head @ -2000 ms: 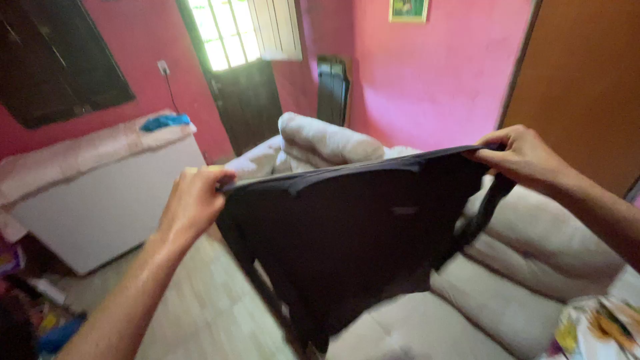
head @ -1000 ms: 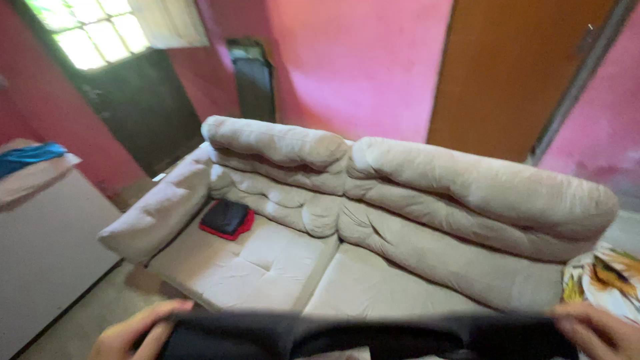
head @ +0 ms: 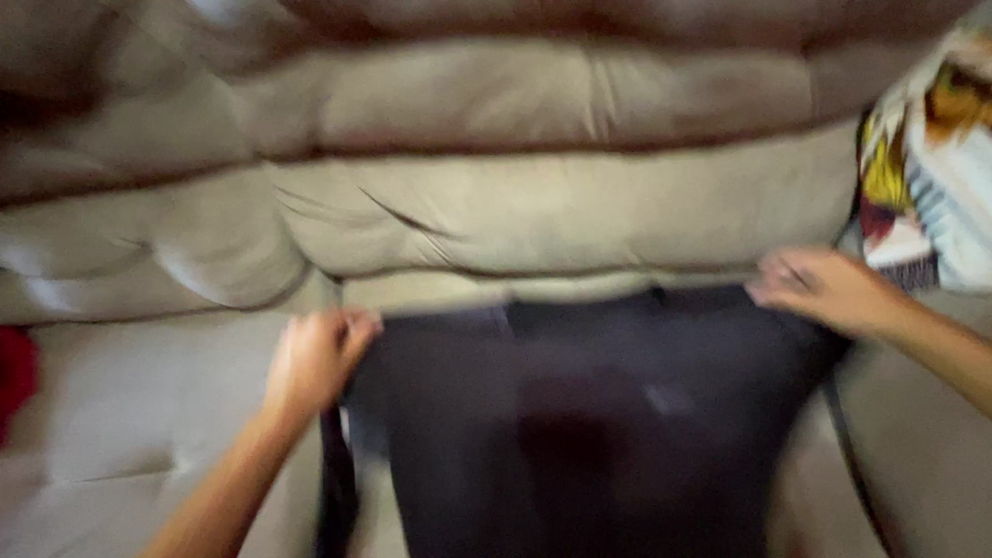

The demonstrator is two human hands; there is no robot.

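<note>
A dark cloth garment (head: 589, 418) is spread between my two hands, over the seat of a beige upholstered sofa (head: 542, 209). My left hand (head: 314, 356) pinches its upper left corner; my right hand (head: 821, 287) grips the upper right corner. The top edge of the cloth lies close to the foot of the backrest. A dark strip of fabric hangs at its left side, below my left wrist. Motion blur hides the fine detail of the garment, and its lower end runs out of view.
Red fabric (head: 15, 380) lies on the left seat cushion at the view's edge. A patterned cloth in white, yellow and brown (head: 945, 170) rests at the right end of the sofa. The padded backrest rises behind the garment.
The garment, held up in the air two seconds ago, is now down over the sofa seat, both hands still on its corners. The view has tilted down and come closer to the sofa.
</note>
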